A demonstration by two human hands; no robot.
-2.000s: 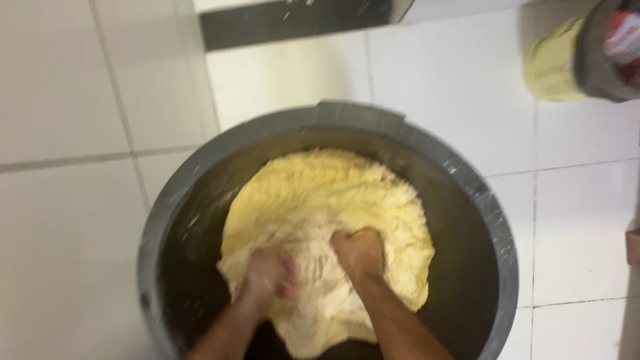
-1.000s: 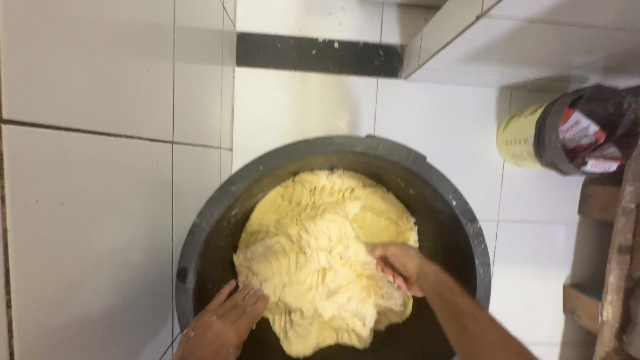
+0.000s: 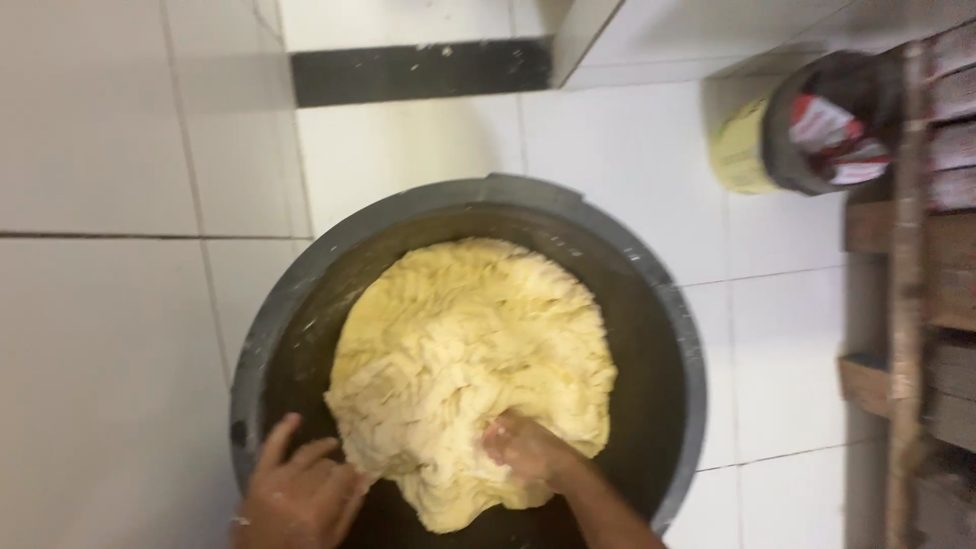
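A large mass of pale yellow dough lies in a round dark tub with a thick grey rim. My right hand presses into the lower right part of the dough, its fingers curled and partly sunk in it. Over the tub's lower left edge is my left hand, fingers spread, with the fingertips close to the dough's edge; whether they touch it I cannot tell. Flour or dough bits cling to the rim and inner wall.
White tiles surround the tub, with a dark strip beyond it. At the upper right stands a yellow bin with a dark liner and red-and-white wrappers. A wooden pallet or rack runs along the right side.
Two seconds ago both hands were on the dough; my left hand has since moved off to its left. My right hand has moved from the dough's right side toward its lower middle since one second ago.
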